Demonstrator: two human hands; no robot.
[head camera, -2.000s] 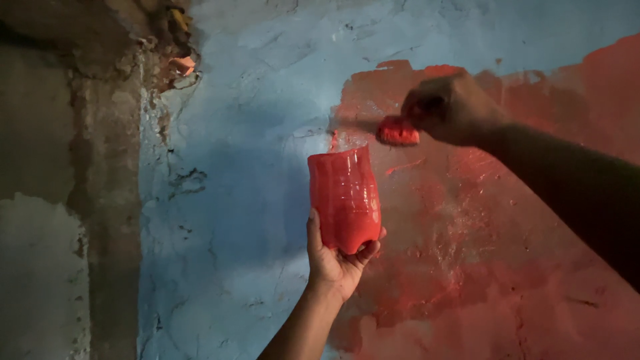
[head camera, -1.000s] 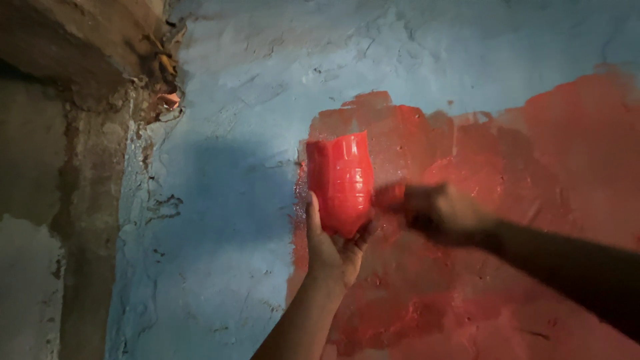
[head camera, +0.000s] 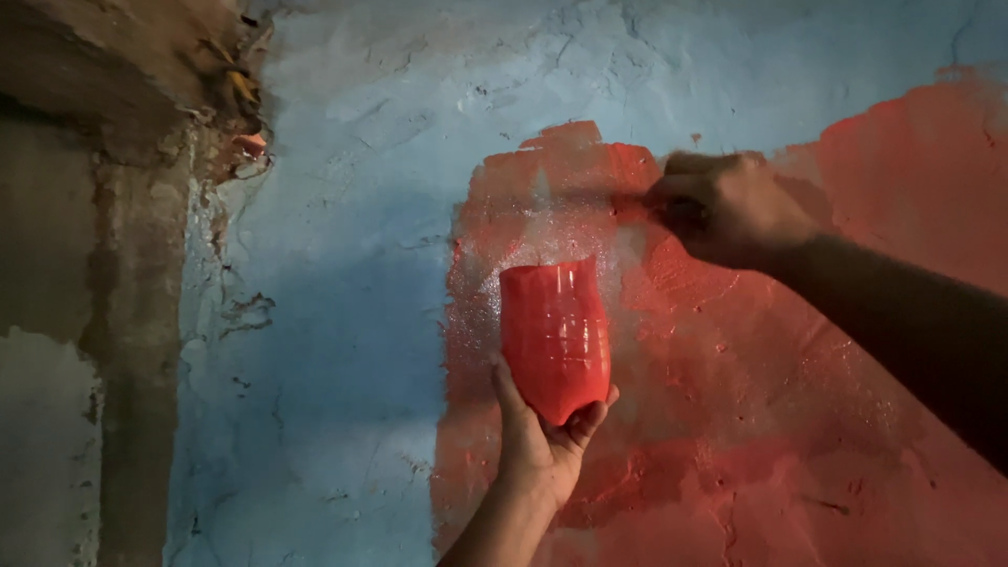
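Note:
My left hand (head camera: 543, 449) holds up a cut plastic bottle (head camera: 555, 339) from below, its walls coated with red paint and its open rim uppermost. Above and to the right of the bottle, my right hand (head camera: 728, 201) is closed around a paintbrush (head camera: 634, 203) whose head is blurred and lies against or just before the wall. The handle is hidden in the fist. Behind both hands is a plastered wall, with red paint (head camera: 709, 394) on the right and light blue paint (head camera: 331, 378) on the left and along the top.
A bare, rough pillar (head camera: 138, 354) borders the wall at the left. At the upper left, broken plaster (head camera: 252, 150) shows below a brown overhang (head camera: 87, 71). The blue surface has cracks and chips.
The red-painted area now reaches farther left, behind the bottle. Since one second ago, my right hand has moved from beside the bottle to the wall above it. My left hand still holds the bottle.

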